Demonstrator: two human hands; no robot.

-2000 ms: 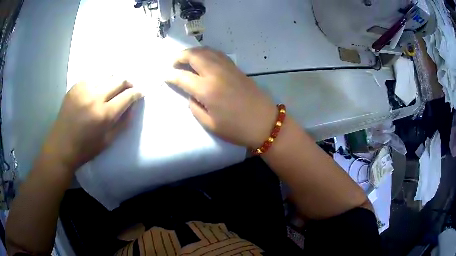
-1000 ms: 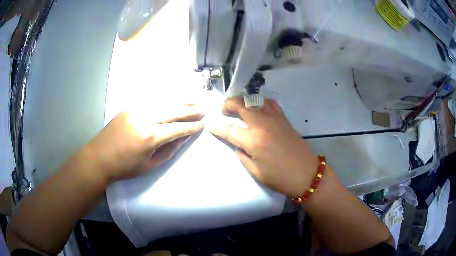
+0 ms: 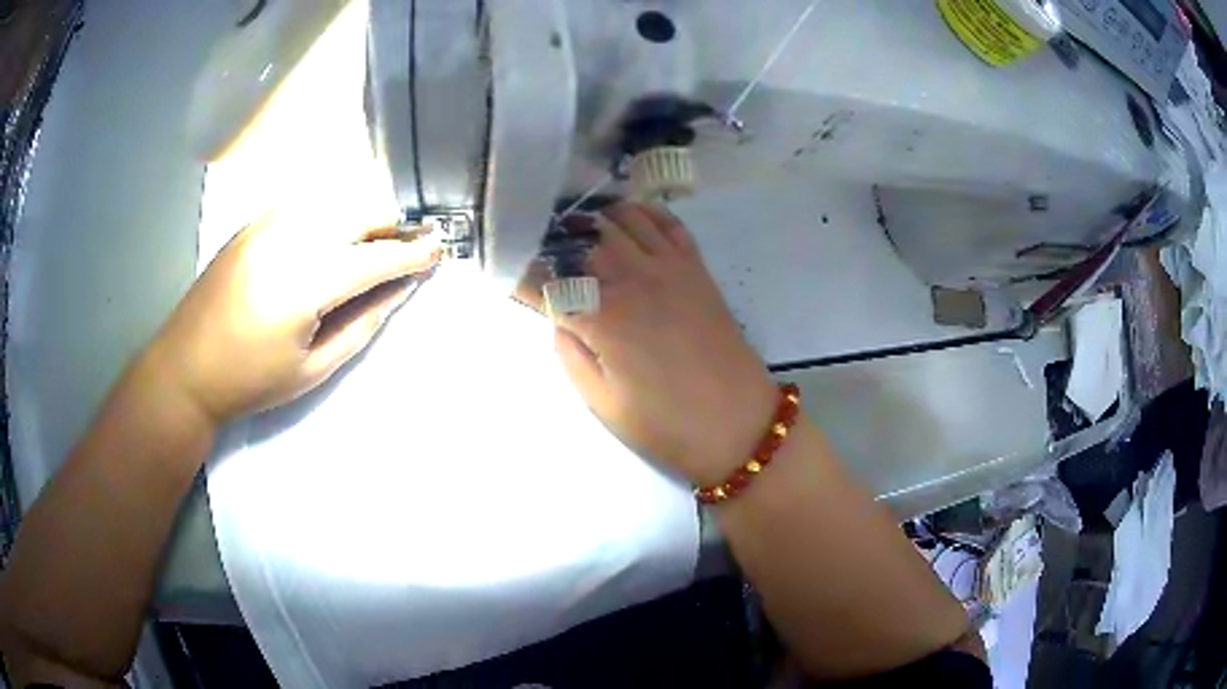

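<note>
A large white fabric panel (image 3: pixel 444 498) lies on the machine bed and hangs over the front edge, glaring under the lamp. My left hand (image 3: pixel 296 310) lies on the panel, its fingertips beside the presser foot (image 3: pixel 458 237). My right hand (image 3: pixel 659 337) is right of the machine head (image 3: pixel 451 108), partly behind a pale ribbed dial (image 3: pixel 572 295). Its fingertips are hidden, so its hold on the fabric cannot be told. My left fingers rest flat, without a visible grip.
The machine arm (image 3: pixel 861 81) spans the upper right, with a yellow-labelled cone (image 3: pixel 989 30) and a control box (image 3: pixel 1124 38). Dark red snips (image 3: pixel 1097 269) are at its right end. White pieces (image 3: pixel 1144 545) lie at the lower right.
The view has shifted, and the machine appears further left and closer. My left fingertips are now beside the presser foot. My right hand has moved further behind the machine head's dials, away from my left.
</note>
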